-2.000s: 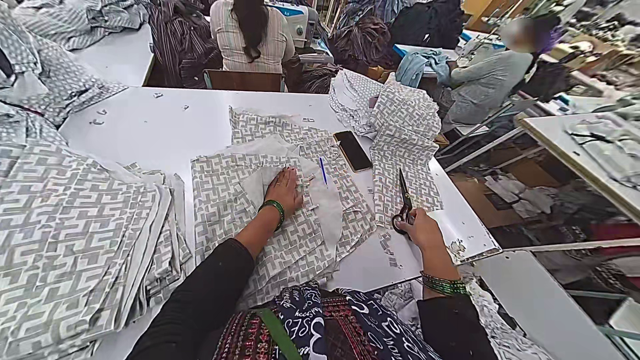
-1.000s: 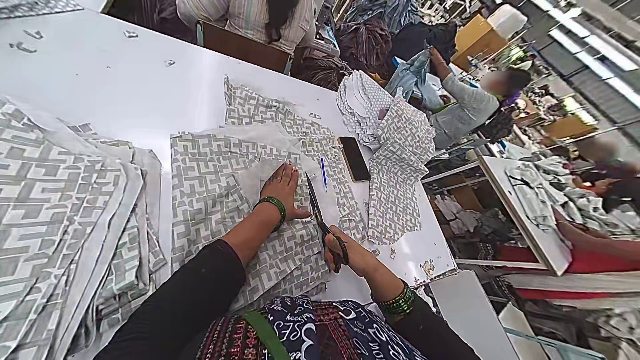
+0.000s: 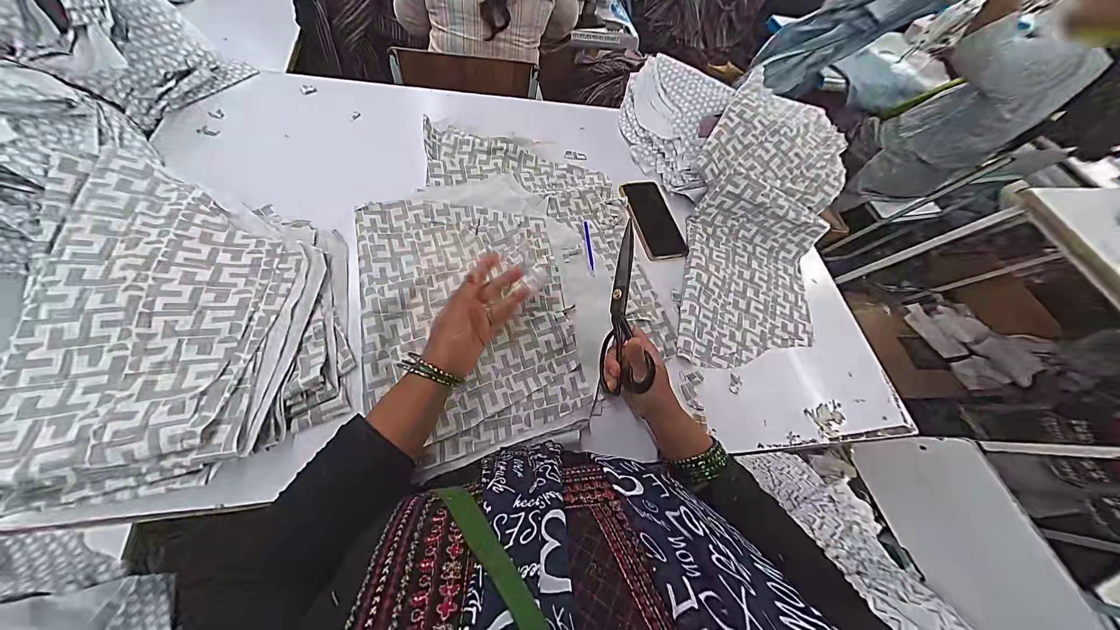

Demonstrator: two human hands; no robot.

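Note:
Black-handled fabric scissors (image 3: 622,297) are in my right hand (image 3: 643,376), their blades closed and pointing away from me. My left hand (image 3: 477,311), slightly blurred, has its fingers spread over a stack of grey-and-white patterned fabric pieces (image 3: 394,289) and holds nothing. Whether it touches the cloth I cannot tell. Between the hands and beyond them, a blue pen (image 3: 588,247) lies on pale thin material. A black smartphone (image 3: 655,220) rests just past the scissor tips, beside a long folded strip of the same patterned fabric (image 3: 744,289).
On the white table (image 3: 271,122), a tall pile of patterned fabric (image 3: 149,324) stands at the left. Small scraps (image 3: 208,131) are scattered about. A person sits on a chair (image 3: 464,74) beyond the far edge; another person in grey (image 3: 980,114) is at the right.
My left hand, flat on the fabric before, now has its fingers lifted and spread. The scissors, angled over the stack a second ago, now point straight ahead, closed, farther from my left hand.

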